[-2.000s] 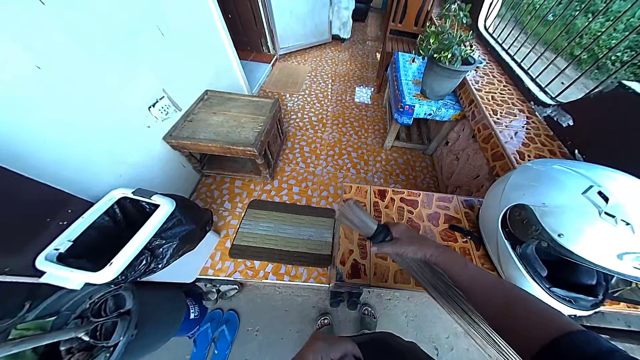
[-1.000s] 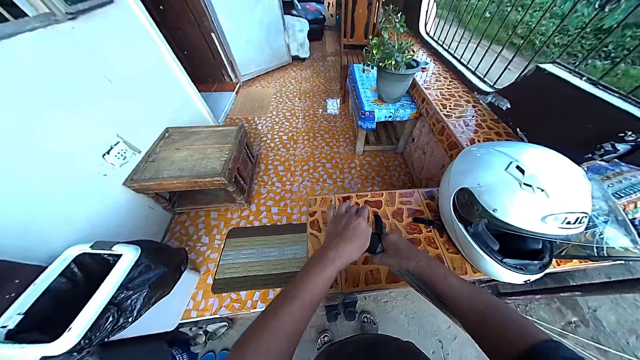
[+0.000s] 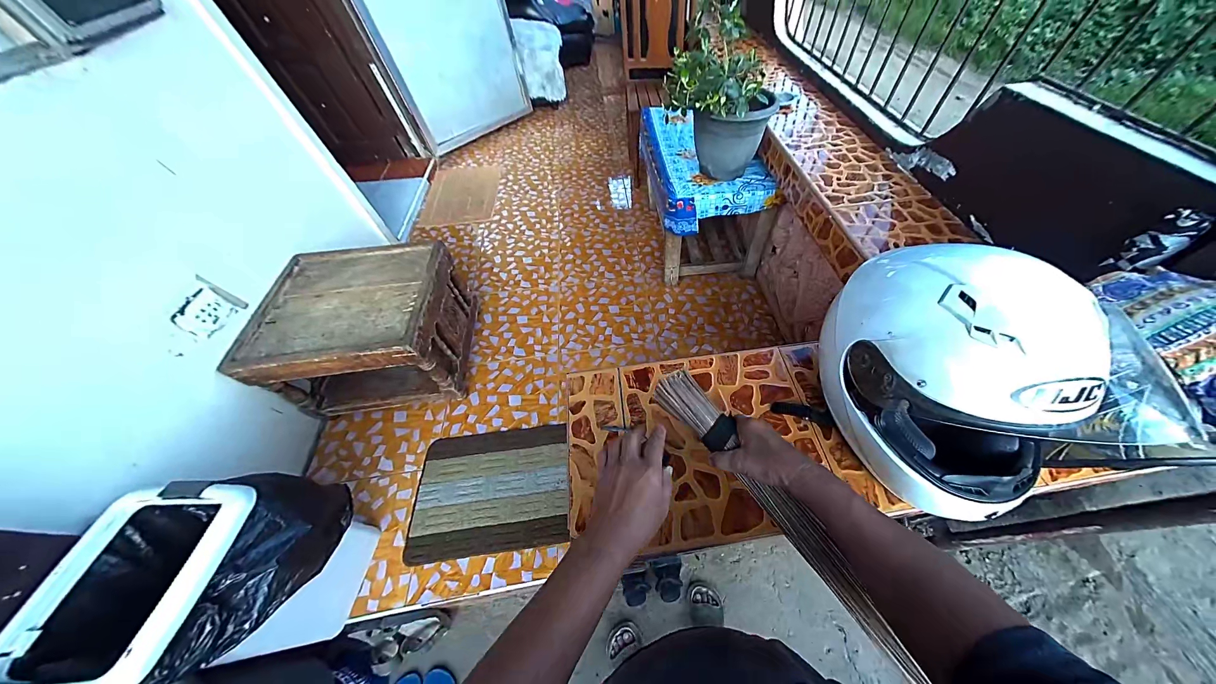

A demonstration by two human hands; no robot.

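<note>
My right hand [image 3: 765,454] is closed around a stick broom [image 3: 692,404] just below its black binding; the thick butt end points up and left over the tiled ledge [image 3: 708,508], and the thin sticks trail down under my right forearm. My left hand [image 3: 634,484] rests at the ledge's left part, fingers bent, with a small thin dark item [image 3: 613,428] at its fingertips. Whether the fingers grip that item I cannot tell. To the right of the broom a black strap [image 3: 800,411] lies beside a white motorcycle helmet [image 3: 969,342].
A striped doormat [image 3: 489,494] lies left of the ledge, with a worn wooden side table [image 3: 351,304] beyond. A lined white bin [image 3: 228,532] stands lower left. A potted plant [image 3: 730,138] sits on a blue-covered stool [image 3: 679,180]. Sandals [image 3: 624,638] are below the ledge.
My left hand, out of view or low at first, came up to the broom's binding, then moved left away from it onto the ledge. My right hand has kept hold of the broom.
</note>
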